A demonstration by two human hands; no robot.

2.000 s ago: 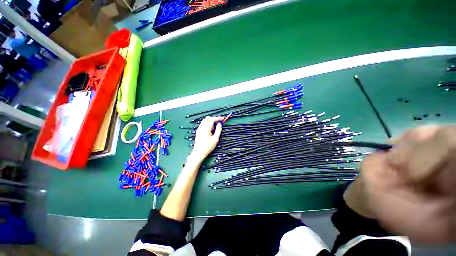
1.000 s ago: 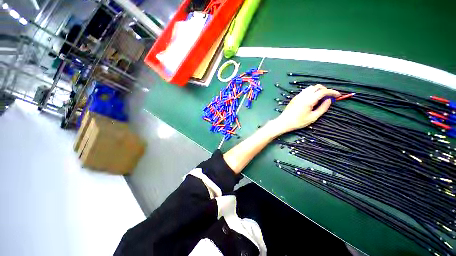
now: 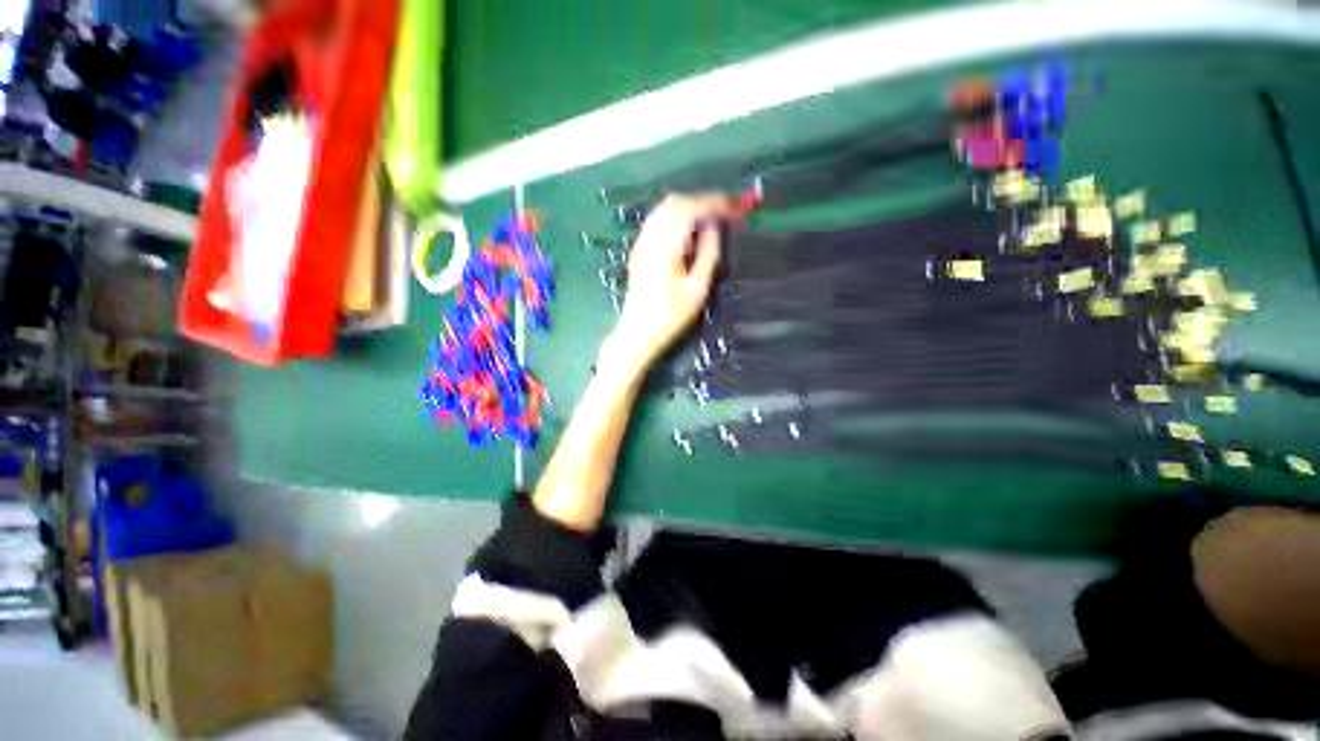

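The frame is blurred. My left hand (image 3: 669, 275) rests at the left ends of the pile of black cables (image 3: 898, 319). A red-and-blue end piece (image 3: 747, 200) sticks out at its fingertips. My right hand (image 3: 1267, 579) is cut off at the lower right edge and blurred; its fingers cannot be made out. Finished cables with red-and-blue ends (image 3: 1021, 119) lie along the far side of the pile. A loose heap of red-and-blue end pieces (image 3: 492, 340) lies left of my left hand.
A white-green tape ring (image 3: 440, 252) lies beyond the heap. A red bin (image 3: 330, 188) stands at the upper left, beside a yellow-green roll (image 3: 417, 109). A lone black strip (image 3: 1285, 167) lies at the upper right. Cardboard boxes (image 3: 232, 630) stand on the floor at lower left.
The view swung left, then back right. My left hand still has the end piece at its fingertips. My right hand left the picture and now shows only partly, lower at the right edge.
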